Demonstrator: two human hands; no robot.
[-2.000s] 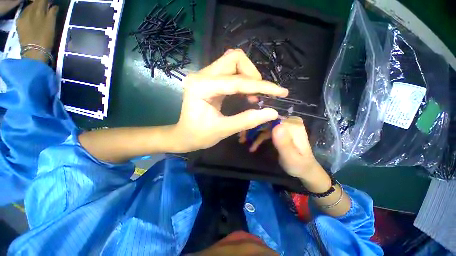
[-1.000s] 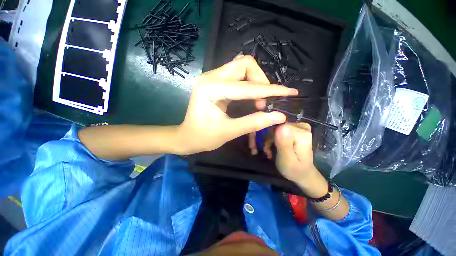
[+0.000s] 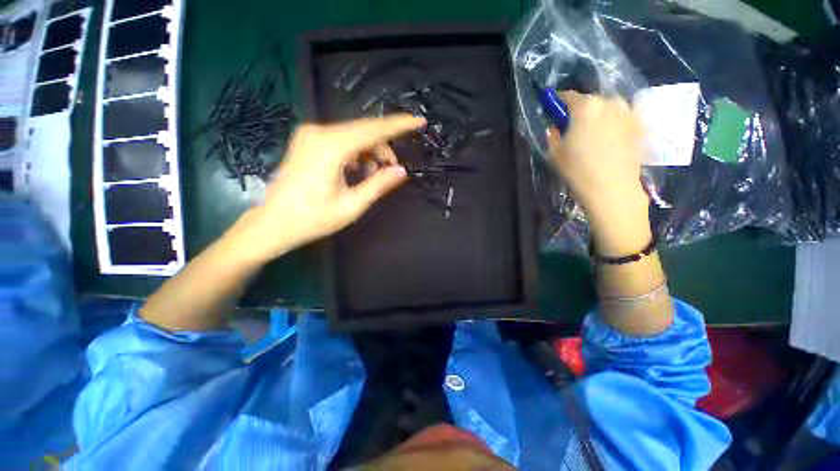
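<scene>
My left hand [image 3: 318,175] is above the left side of the black tray [image 3: 419,267], thumb and index finger apart with no part visible between them. A thin dark stick shows beside the thumb tip, seemingly in the tray. Short dark sticks [image 3: 433,129] lie heaped in the tray's upper half. My right hand [image 3: 599,152] is at the open mouth of the clear plastic bag [image 3: 571,46], back of the hand up. It is closed around side cutters, of which only a blue handle [image 3: 554,108] shows. The fingertips and any part they hold are hidden.
A pile of black sticks [image 3: 247,124] lies on the green bench left of the tray. Further left is a white strip with black rectangles [image 3: 175,138], with more strips beyond. The bag bears a white label [image 3: 670,124] and a green sticker [image 3: 727,131]. A blue sleeve [image 3: 32,276] is at far left.
My right hand has moved from beside my left hand to the bag, up and right. My left hand has moved left, and the thin part between its fingers no longer shows there.
</scene>
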